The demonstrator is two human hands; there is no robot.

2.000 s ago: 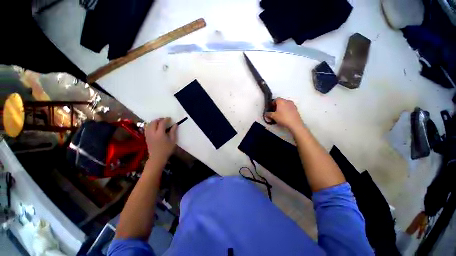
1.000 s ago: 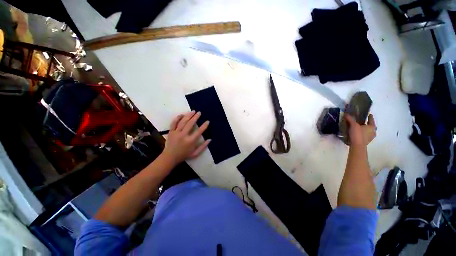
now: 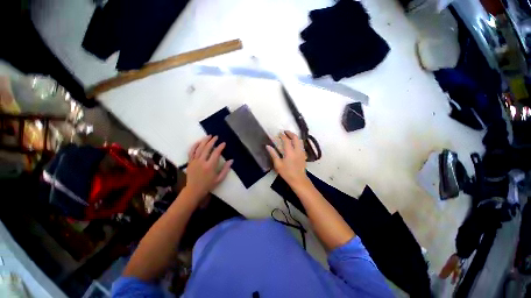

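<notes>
A small dark cloth rectangle [image 3: 234,150] lies on the off-white table in front of me. The grey metal weight block [image 3: 249,135] lies along its right side. My right hand [image 3: 287,156] is at the block's right edge, fingertips touching it. My left hand [image 3: 206,166] lies on the left edge of the cloth, fingers apart. A thin dark tool shows at my left hand; whether I hold it I cannot tell. The shears [image 3: 304,127] lie closed just beyond my right hand. The large dark panel [image 3: 372,226] lies to the right of my right forearm.
A wooden ruler [image 3: 169,65], a clear curve ruler [image 3: 332,86] and dark cut pieces [image 3: 343,41] lie at the far side. A polygonal weight [image 3: 353,117] and an iron [image 3: 449,174] are at right. Another person's hand [image 3: 450,268] shows lower right. A red stool stands left.
My right hand has brought the metal block from beside the polygonal weight onto the dark rectangle. Earlier it let go of the shears. My left hand has shifted to the cloth's left edge.
</notes>
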